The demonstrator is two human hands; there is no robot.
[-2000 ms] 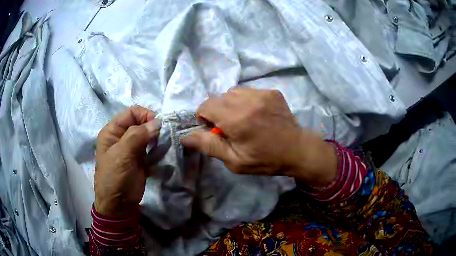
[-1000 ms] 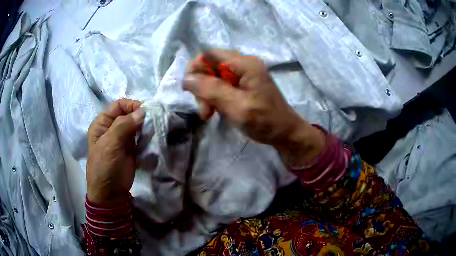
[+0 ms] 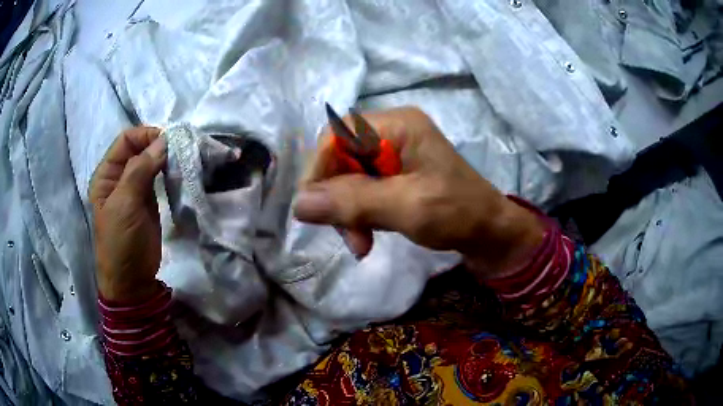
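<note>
A pale grey mottled jacket (image 3: 412,55) lies spread in front of me. My left hand (image 3: 131,210) pinches a stitched seam edge (image 3: 189,162) of it between thumb and fingers. A dark opening shows in the cloth just right of that edge. My right hand (image 3: 420,186) holds orange-red thread snips (image 3: 366,152) above the cloth, right of the opening. The snips' two short pointed blades point up and away from me and are apart. Part of the handle is hidden in my fingers. No loose thread can be made out.
More pale jackets with metal buttons lie at the left (image 3: 40,238), the far right (image 3: 654,47) and the lower right (image 3: 674,254). A white table surface (image 3: 650,119) with a dark edge shows at the right. Patterned clothing (image 3: 476,357) covers my lap.
My left hand has moved left with the seam edge, and the dark opening now shows more. My right hand has come away from the seam, and the snips' blades are now visible.
</note>
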